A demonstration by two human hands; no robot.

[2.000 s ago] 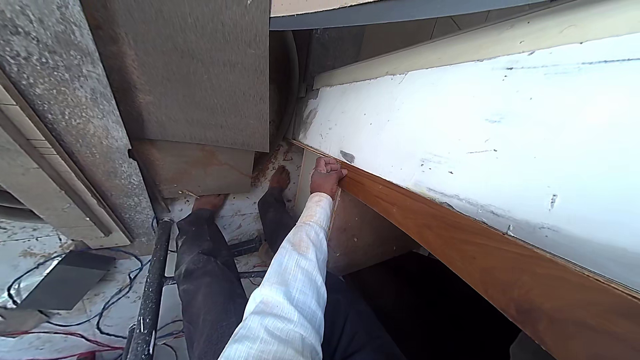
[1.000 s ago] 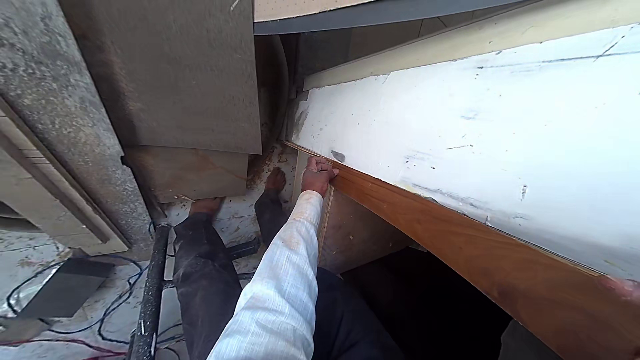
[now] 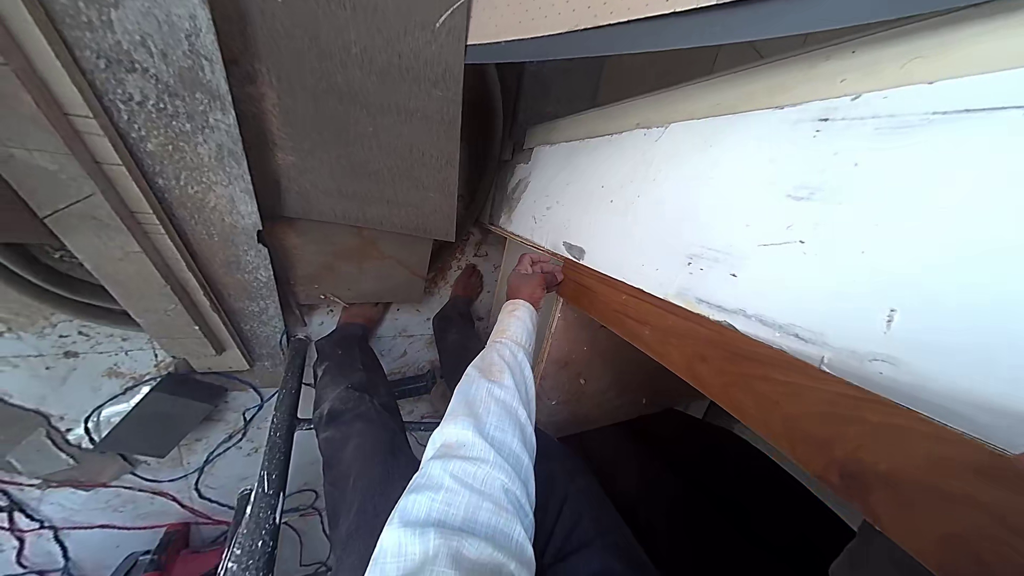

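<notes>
My left hand [image 3: 534, 280], at the end of a white sleeve, pinches the near-left end of a long brown wood-grain strip [image 3: 720, 364]. The strip lies along the lower edge of a white-faced board [image 3: 784, 200], which has scuffs and a grey patch near its left end. From my fingers the strip runs down to the lower right. At the right frame edge, beside the strip's upper edge, only a sliver of my right hand [image 3: 1018, 459] shows, so its grip is hidden.
A paint-spotted metal pipe frame [image 3: 276, 456] stands by my legs. Cables [image 3: 216, 456], a dark offcut [image 3: 164, 412] and a red power tool [image 3: 180, 552] lie on the littered floor. Large brown sheets [image 3: 352, 112] stand beyond my bare feet. Under the strip is a dark gap.
My left hand stays at the strip's end throughout. My right hand, absent two seconds ago, showed at the right edge one second ago and is now almost out of view.
</notes>
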